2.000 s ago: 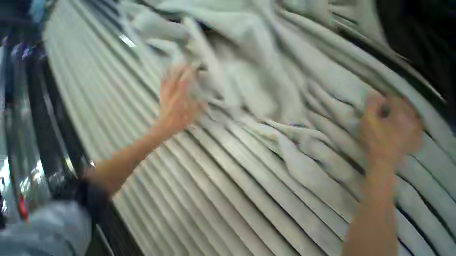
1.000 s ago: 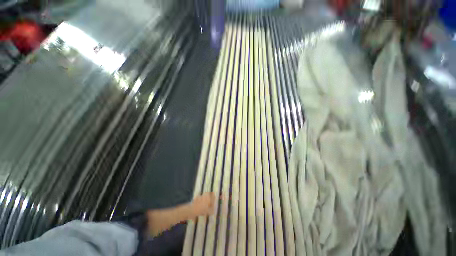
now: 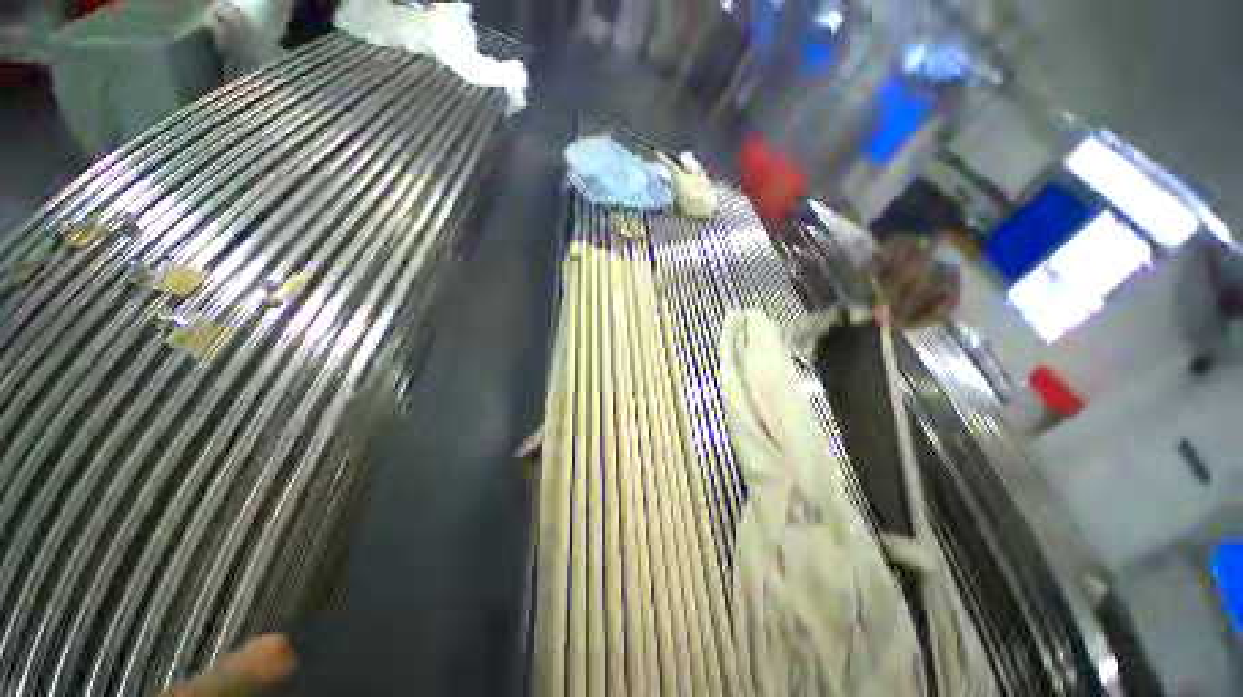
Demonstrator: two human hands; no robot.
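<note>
Cream pleats (image 3: 614,477) run lengthwise over the middle rack, long and close together. Loose pale fabric (image 3: 804,572) lies wrinkled in a long heap to their right, with bare silver bars (image 3: 698,361) showing between them farther up. A small pinched bit of cloth (image 3: 533,443) sticks out at the pleats' left edge. My left hand (image 3: 252,665) is small and blurred at the bottom left, cut off by the picture's edge and apart from the pleats; its fingers cannot be made out. My right hand is out of the picture.
A neighbouring rack (image 3: 177,449) of shiny bars stands left, with brassy clips (image 3: 198,334) and white cloth (image 3: 436,41) on it. Dark floor (image 3: 443,504) runs between the racks. Light-blue cloth (image 3: 616,174) lies at the far end. Another rack (image 3: 1016,545) stands right.
The view has swung up and along the racks. My left hand has moved off the pleats' left edge to the bottom left; my right hand, earlier on the fabric, is out of the picture.
</note>
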